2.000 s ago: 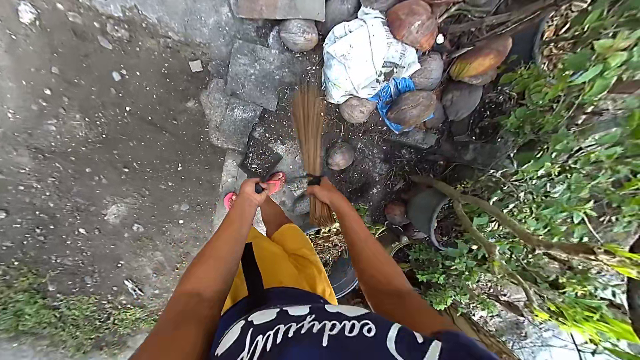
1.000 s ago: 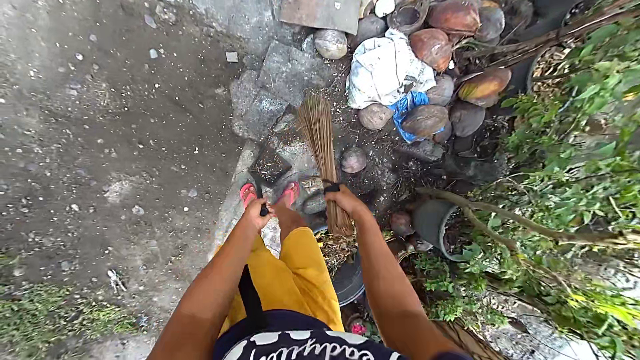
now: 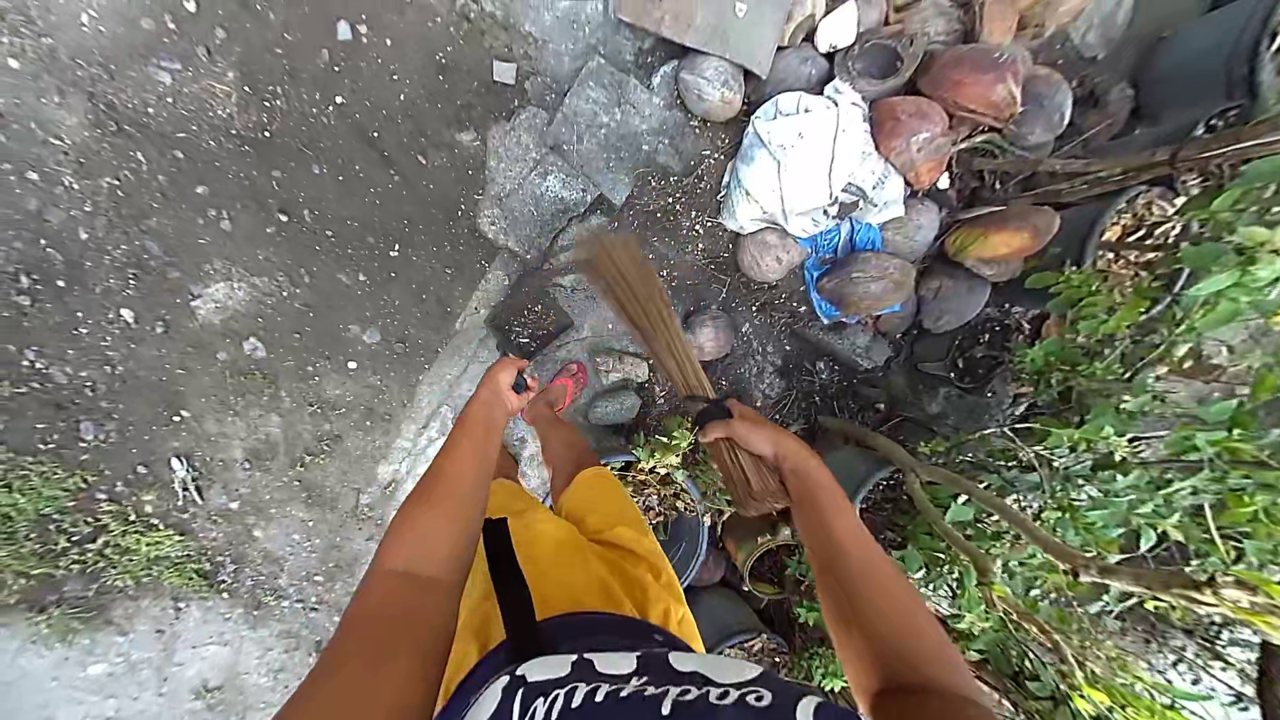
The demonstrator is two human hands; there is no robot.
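Note:
My right hand (image 3: 745, 430) grips a stick broom (image 3: 655, 310) at its dark binding, with the thin brown bristles spread up and to the left and the butt end below my fist. The bristle tips are blurred. My left hand (image 3: 508, 385) is closed around the black handle of a dustpan (image 3: 528, 318), a dark flat pan low over the stone slabs (image 3: 545, 185) beside my foot. A brown coconut (image 3: 709, 334) lies on the ground just right of the bristles.
Several coconuts (image 3: 910, 140), a white sack (image 3: 805, 160) and a blue plastic bag (image 3: 840, 262) lie at the upper right. Pots, one a dark pot (image 3: 685, 540), stand close by my legs. A bent branch (image 3: 1000, 510) and leafy plants reach in from the right.
The broom's bristles have swung left, from nearly upright to a slant over the stone slabs. Both hands keep their holds. The view has shifted.

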